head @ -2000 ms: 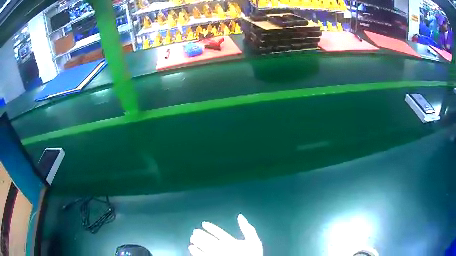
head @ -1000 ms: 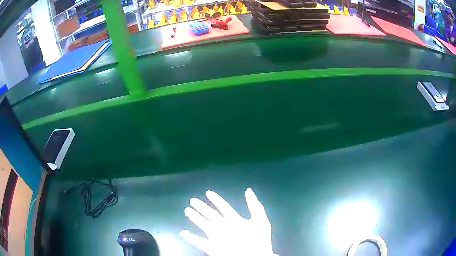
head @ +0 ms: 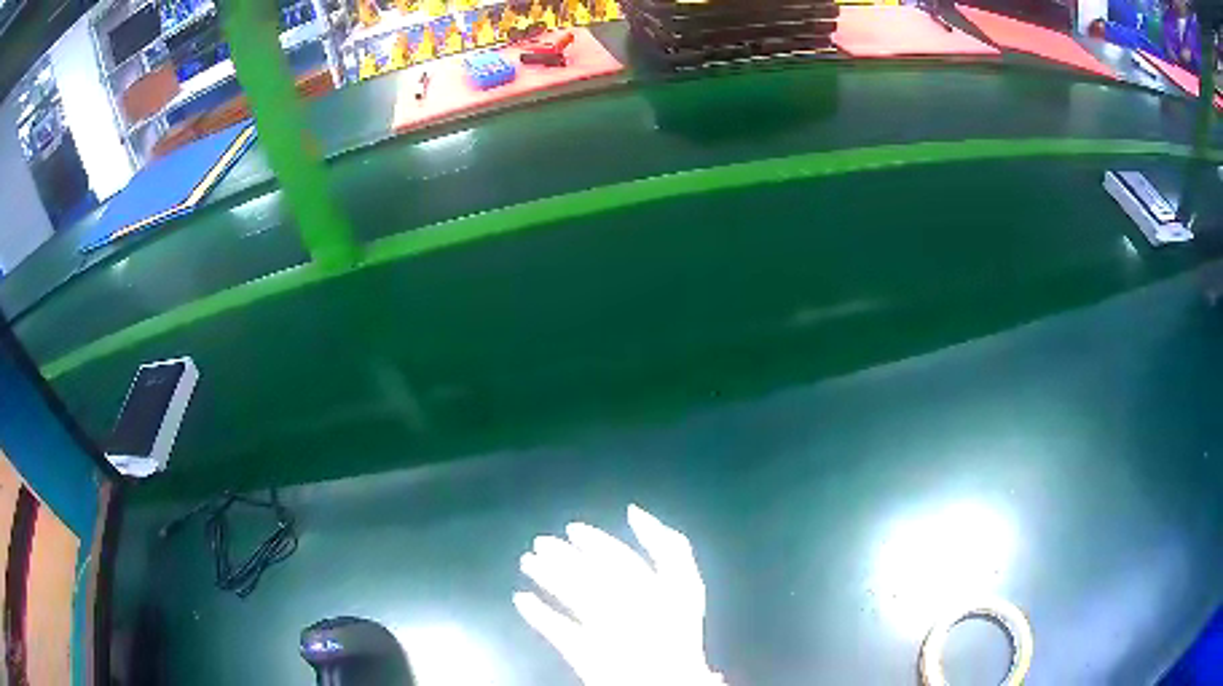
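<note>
My left hand (head: 620,600), in a white glove, is at the bottom centre, over the bench (head: 791,536). Its thumb is apart from the fingers and it holds nothing. The wrist is cut off by the lower edge. My right hand is not in view. A black barcode scanner (head: 356,653) stands left of the hand, cut off below. A white box with a dark device (head: 154,413) lies on the conveyor at the left, beside the monitor. Another white box with a device (head: 1147,208) lies on the conveyor at the far right.
The monitor (head: 51,536) borders the left side. A loose black cable (head: 252,543) lies beside it. A roll of tape (head: 1019,637) is at the lower right. A green rail (head: 604,201) and post (head: 288,148) stand beyond the belt. Dark stacked trays (head: 731,34) are behind.
The view has shifted. My left hand stays over the bench; its fingers spread, then came closer together. More of the scanner and tape roll shows than two seconds ago.
</note>
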